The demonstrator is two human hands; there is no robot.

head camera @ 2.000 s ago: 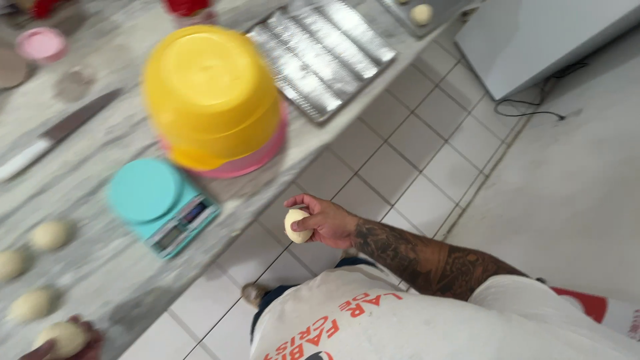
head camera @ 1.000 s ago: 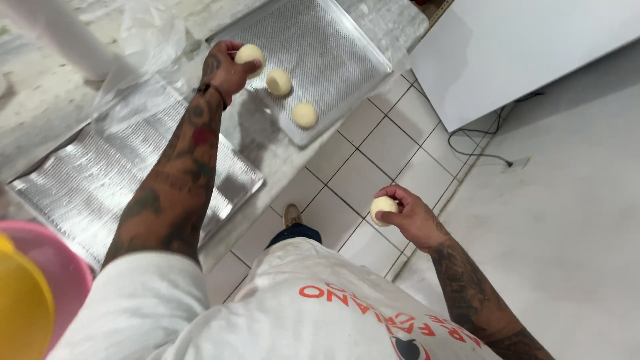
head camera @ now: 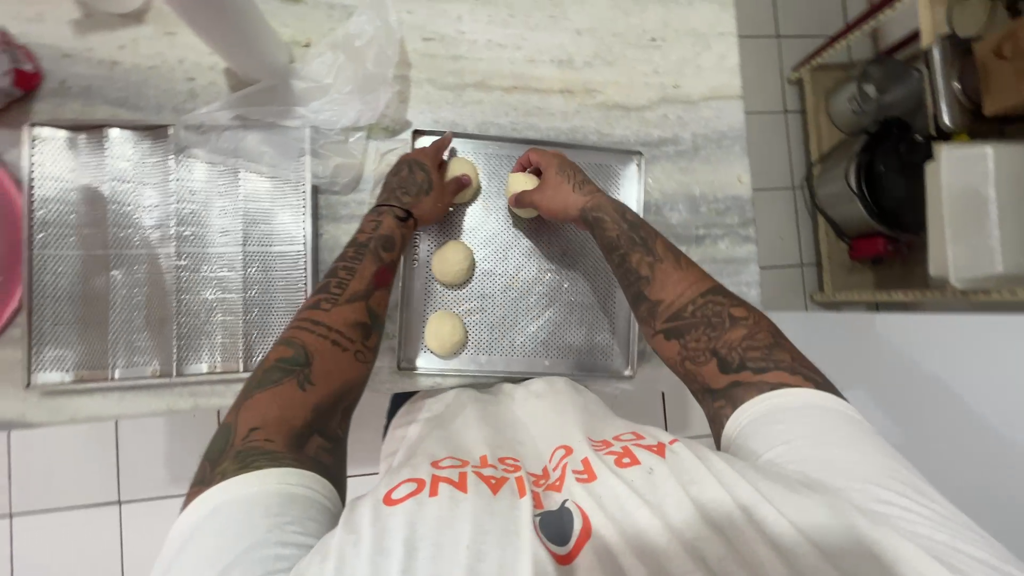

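A perforated metal baking tray (head camera: 544, 366) lies on the marble counter in front of me. At its upper left corner my left hand (head camera: 424, 182) has its fingers around a ball of dough (head camera: 462, 178). My right hand (head camera: 552, 186) grips another dough ball (head camera: 522, 192) over the upper middle of the tray, a short way to the right. Two more pale, round balls, a middle one (head camera: 453, 262) and a lower one (head camera: 446, 334), rest in a column along the tray's left side, below my left hand.
A corrugated perforated tray (head camera: 140, 264) lies to the left, partly under clear plastic film (head camera: 344, 88). The rim of a pink bowl (head camera: 8, 240) shows at the left edge. Beyond the counter's right end, a shelf (head camera: 816, 276) holds pots and a white container (head camera: 978, 214).
My right hand has come from beside the counter to over the tray, still with its dough ball. My left hand's ball is now at the tray's upper left corner. The view has turned.
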